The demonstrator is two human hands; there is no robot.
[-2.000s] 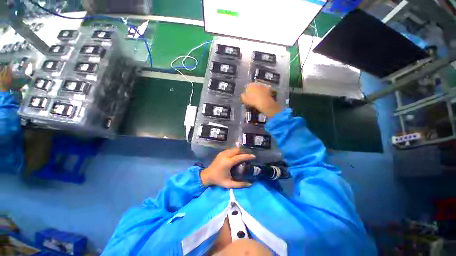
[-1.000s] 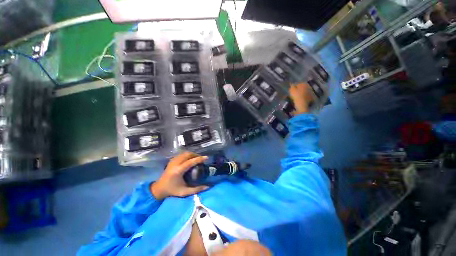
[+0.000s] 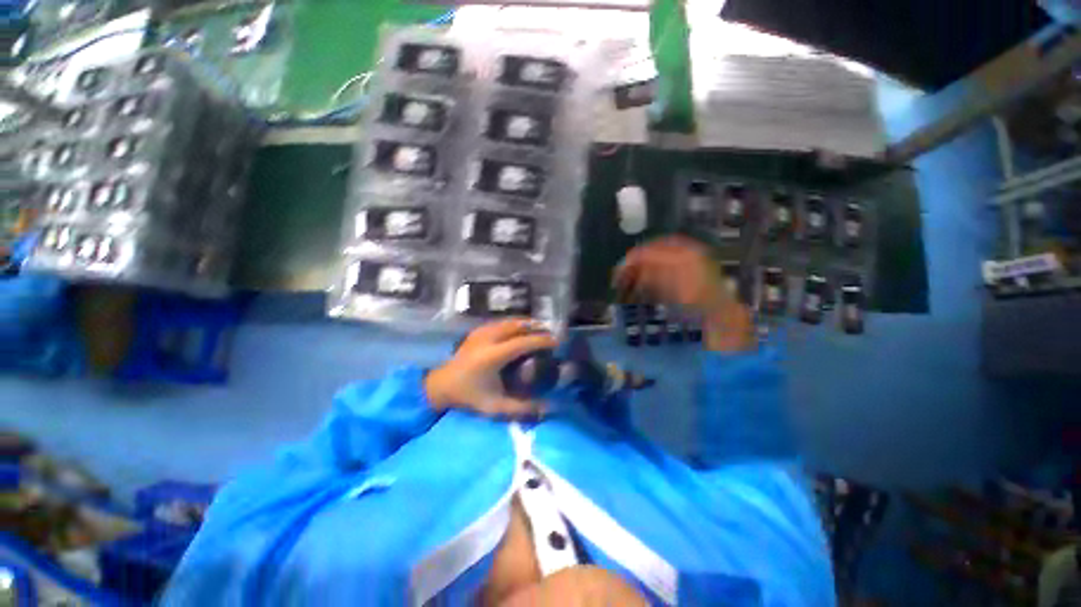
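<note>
My left hand (image 3: 492, 370) holds the dark barcode scanner (image 3: 569, 375) close to my body, below the near edge of the middle tray. The clear blister tray (image 3: 455, 196) holds black electronic units (image 3: 504, 232) with white labels, in two rows. My right hand (image 3: 676, 275) is blurred, right of that tray, with its fingers bent; no held thing can be made out. Another tray of black units (image 3: 776, 249) lies on the bench at the right, close beside my right hand.
A tall stack of filled trays (image 3: 178, 178) stands at the left. A white mouse (image 3: 632, 209) lies between the middle and right trays. A ridged silvery pile (image 3: 788, 104) and a dark panel (image 3: 936, 36) are at the back right. A blue stool (image 3: 178, 338) is at lower left.
The right tray, tilted under my right hand a second ago, now lies level on the bench. My right hand has moved left off it. My left hand still holds the scanner; the view has shifted.
</note>
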